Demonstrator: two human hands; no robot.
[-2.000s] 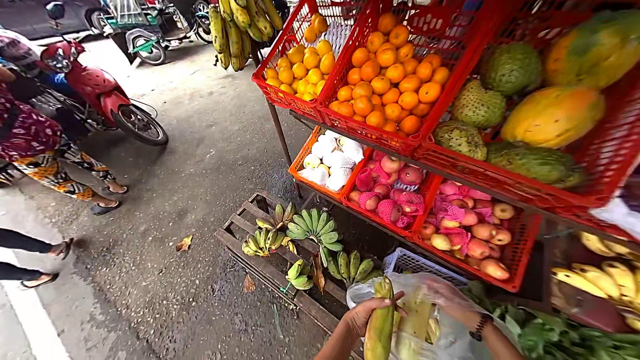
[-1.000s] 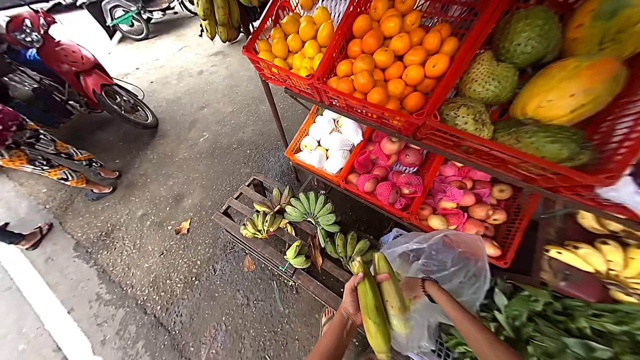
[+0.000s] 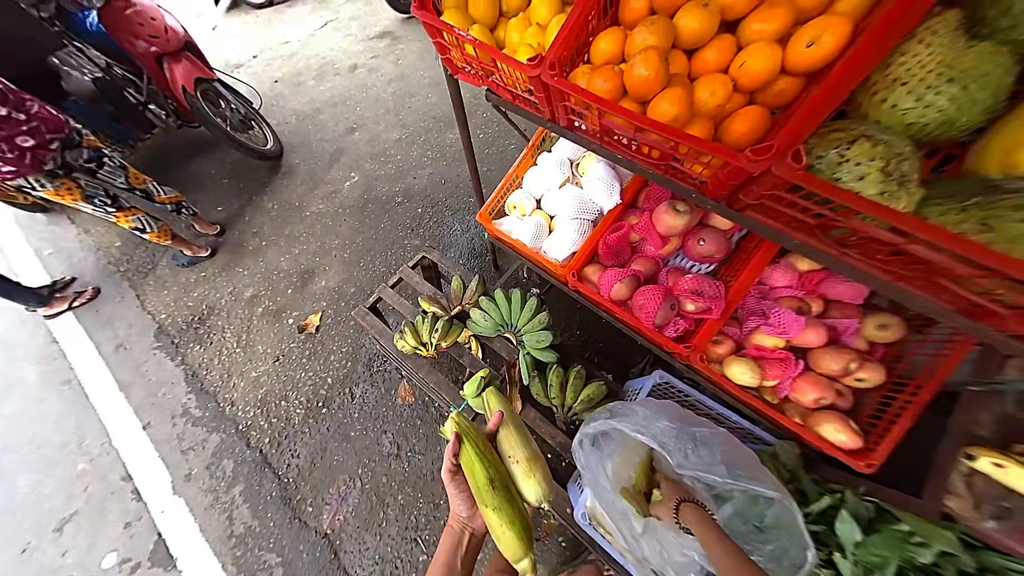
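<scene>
My left hand grips ears of corn in the husk at the bottom middle; the nearer ear is yellow-green, and a paler ear lies against it. My right hand, with a dark beaded bracelet at the wrist, reaches into a clear plastic bag and holds another husked-looking green ear, partly hidden by the plastic. The bag sits over a pale blue plastic crate. Just beyond the left hand, bunches of green bananas rest on a wooden slatted pallet.
Red crates of oranges, wrapped apples and green spiny fruit stand on a rack to the right. Leafy greens lie at the lower right. A person in patterned trousers stands near a red motorcycle at the left.
My left hand has moved left, away from the bag, with the corn in it. My right hand is now deep in the bag, around another ear. The view has shifted.
</scene>
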